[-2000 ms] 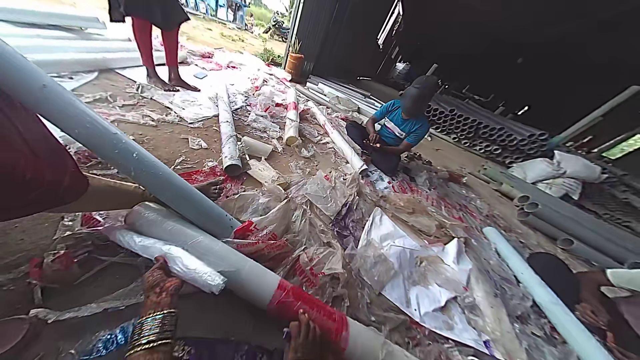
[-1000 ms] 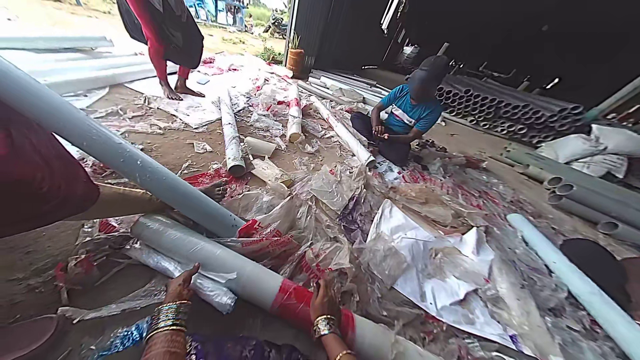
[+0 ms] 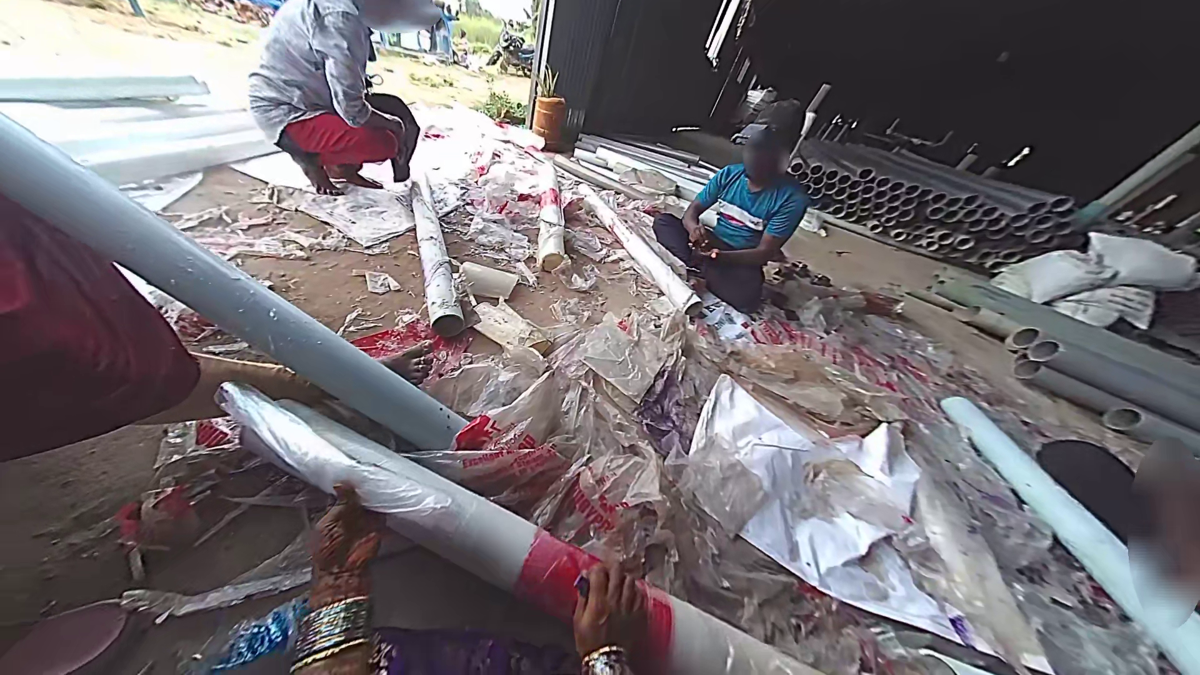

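Observation:
A pale tube (image 3: 459, 539) with a red printed band lies slantwise in front of me, with clear plastic film (image 3: 328, 450) bunched along its upper left end. My left hand (image 3: 345, 534), with bangles at the wrist, is against the film at the tube's near side; its fingertips are partly hidden, so its grip is unclear. My right hand (image 3: 609, 605) rests with bent fingers on the red band, and a small dark blue thing shows by its thumb. Behind the tube, a long grey-blue pipe (image 3: 281, 319) slants down from the left, beside a person in dark red.
Crumpled plastic film (image 3: 609, 450) and a white sheet (image 3: 806, 497) cover the ground beyond the tube. Several pipes lie farther off, with a light blue pipe (image 3: 1050, 506) at the right. A person in a blue shirt (image 3: 759, 202) sits ahead; another (image 3: 319, 75) crouches at the back left.
The clear film, earlier on the tube's near side below it, now lies over its upper left end. The person at the back left has gone from standing to crouching.

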